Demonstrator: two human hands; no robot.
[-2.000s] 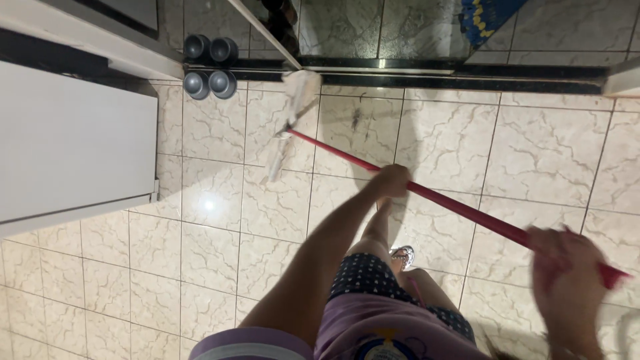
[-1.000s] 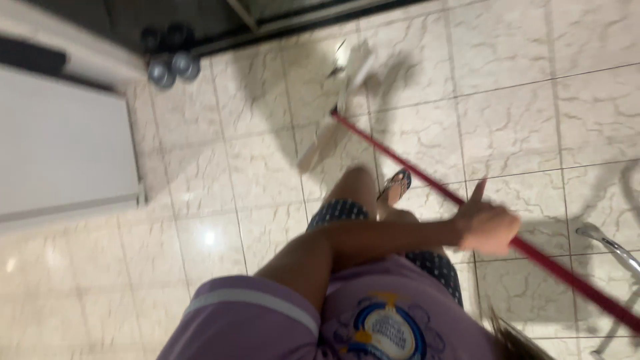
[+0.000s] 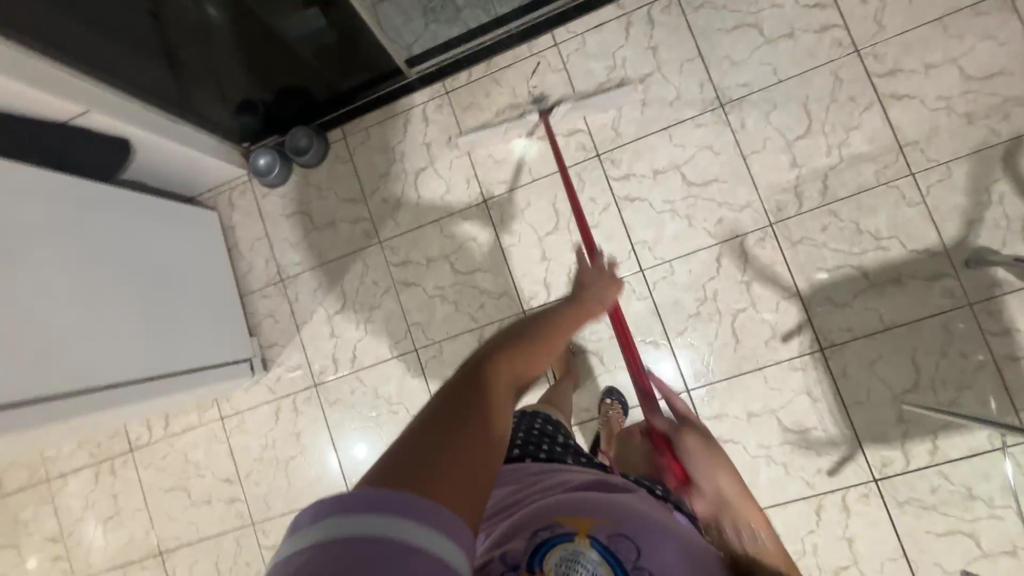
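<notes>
A red pole [image 3: 570, 186] runs from near my body to a pale, wide squeegee-like head [image 3: 594, 102], blurred, on the tiled floor close to the dark door track. My left hand [image 3: 598, 284] is wrapped round the middle of the pole. Lower down, my right hand [image 3: 672, 448] is at the pole's near end, blurred, with the pole against its palm and some fingers stretched out. Part of its grip is hidden.
A white cabinet or appliance [image 3: 120, 288] stands at the left. Two grey dumbbell-like round objects [image 3: 270, 166] rest by the black door frame [image 3: 432, 76]. Metal legs [image 3: 960, 418] reach in from the right. My sandalled foot [image 3: 614, 400] is below the pole.
The view has turned. The pole's head, beside the round objects two seconds ago, is now farther right along the door track. My right hand, out of view one second ago, shows again at the pole's near end.
</notes>
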